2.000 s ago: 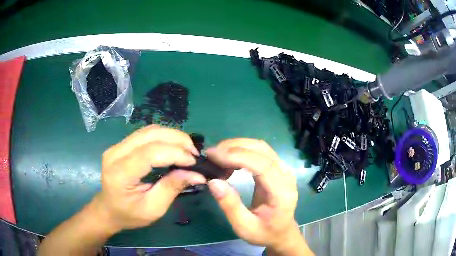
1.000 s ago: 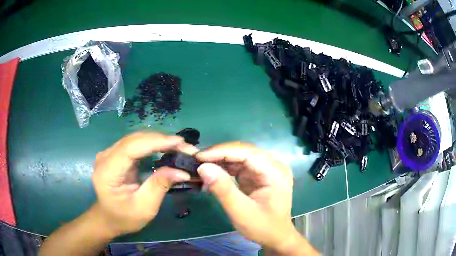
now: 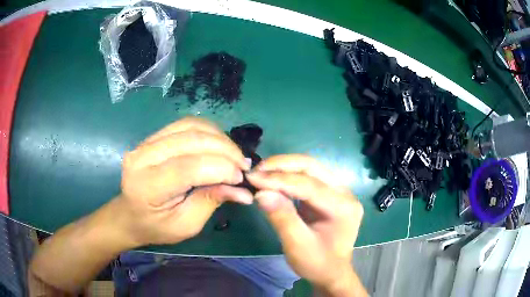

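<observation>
My left hand (image 3: 183,180) and my right hand (image 3: 311,212) meet at the centre, fingertips closed together on a black camcorder body (?) (image 3: 249,183). The fingers hide most of it. A black curved flap or strap (?) (image 3: 247,136) shows just beyond my fingertips; I cannot tell if it is joined to the held part. A tiny dark wired component (?) (image 3: 222,224) shows below my hands on the green bench.
A screw bag (image 3: 168,61) stands upper left beside loose screws (image 3: 221,75). A heap of black end covers (?) (image 3: 407,125) lies right. The electric screwdriver (image 3: 511,138) and purple tray (image 3: 473,191) are far right. A red mat (image 3: 20,87) edges the left.
The view has shifted, so the bench things sit higher and further right. My hands remain together at the part, now covering more of it.
</observation>
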